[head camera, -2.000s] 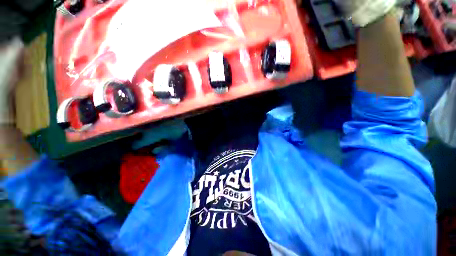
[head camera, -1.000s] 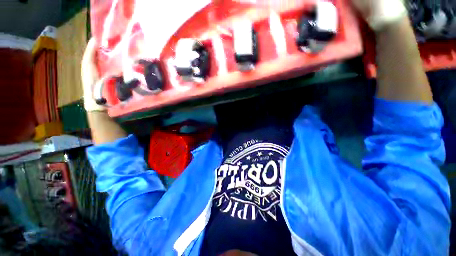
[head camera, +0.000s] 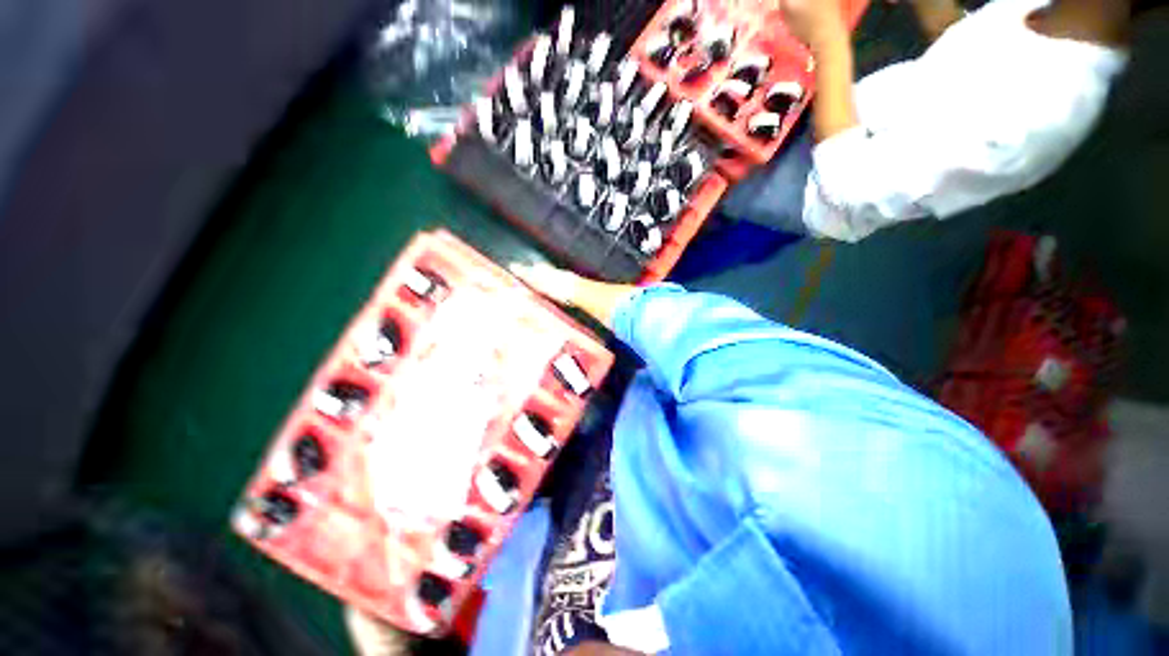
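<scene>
A red compartment tray (head camera: 314, 545) lies tilted across the view in front of me. Black smartwatches with pale straps (head camera: 344, 399) stand in pockets along its two long sides. A large white sheet (head camera: 430, 417) covers its middle, under what looks like clear film. My gloved right hand (head camera: 549, 277) grips the tray's upper right edge, with its fingers partly hidden. My gloved left hand (head camera: 376, 634) is at the tray's lower edge, cut off by the picture's bottom and mostly hidden under the tray.
Beyond my right hand, a black slotted holder (head camera: 519, 212) on a red tray carries rows of upright straps. Another red tray of watches (head camera: 728, 128) adjoins it, at a person in a white sleeve (head camera: 949, 122). Crinkled clear plastic (head camera: 442, 58) lies at the top. Green bench surface (head camera: 276, 301) shows at left.
The view has swung round and the tray appears smaller and whole. Two seconds ago my left hand was off the tray; then it came to its left edge. It is at the tray now.
</scene>
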